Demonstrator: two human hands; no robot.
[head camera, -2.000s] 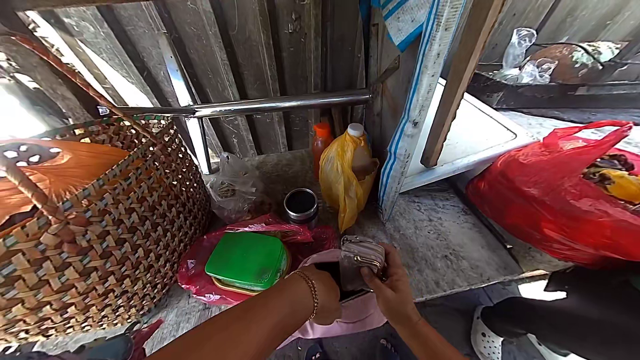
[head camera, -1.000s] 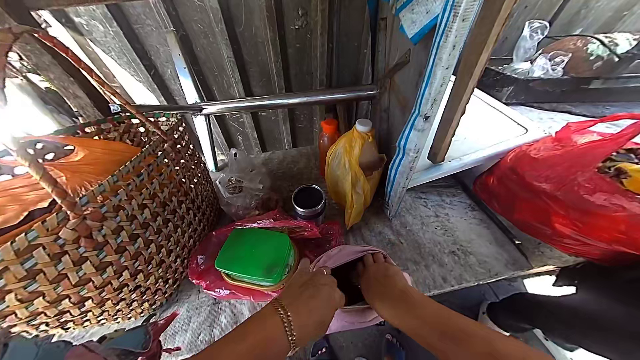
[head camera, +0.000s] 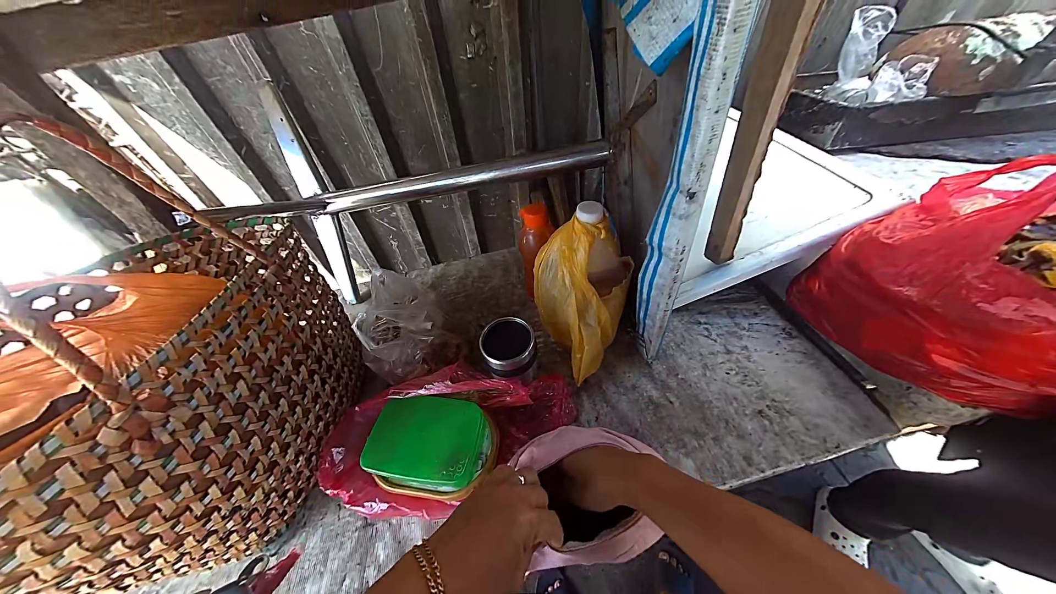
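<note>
A pink fabric bag with a dark inside lies open at the lower middle. My left hand, with a ring and a gold bracelet, grips its left rim. My right hand reaches into the bag, its fingers hidden, so what it holds does not show. Left of the bag, a green-lidded plastic container rests on a red plastic bag. Behind them stand a metal tumbler with dark contents, an orange bottle and a white-capped jug in a yellow plastic bag.
A large woven basket with orange cloth stands at the left, beside a clear plastic bag. A bulging red plastic bag sits at the right. A wooden post and a metal pipe are behind. Another person's leg shows at lower right.
Two seconds ago a small greyish purse showed at my hands above the pink bag; it is out of sight now. My right hand has moved down into the bag, and my left hand has moved to its rim.
</note>
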